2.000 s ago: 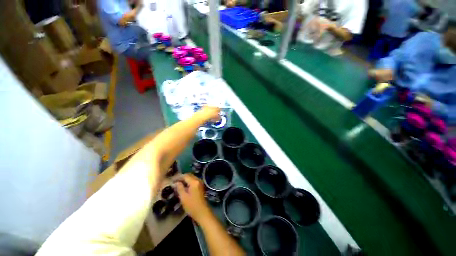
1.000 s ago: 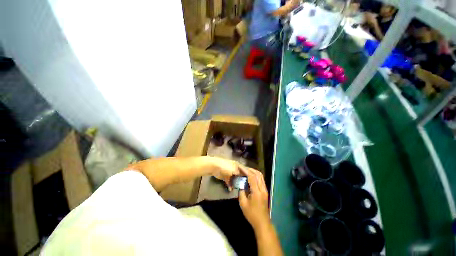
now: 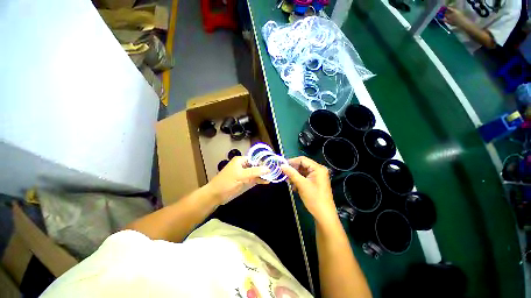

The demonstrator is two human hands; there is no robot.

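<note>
Several thin white rings [image 3: 269,163] are held fanned out between my two hands, above the gap between the carton and the bench edge. My left hand [image 3: 240,177] grips them from the left. My right hand [image 3: 308,180] has its fingers on their right side. Black cup-shaped housings [image 3: 362,191] stand mouth up in a cluster on the green bench to the right, with round stubs on their sides. A clear plastic bag of white rings [image 3: 317,58] lies on the bench beyond them.
An open brown carton [image 3: 173,154] with loose black housings [image 3: 237,129] stands left of the bench. A large white panel [image 3: 75,93] is at the left. A red stool [image 3: 218,16] is beyond. A person's arm [image 3: 470,28] shows across the line.
My hands are now in front of me with several white rings fanned between them. The view has shifted, so the housings and ring bag appear further left than one second ago.
</note>
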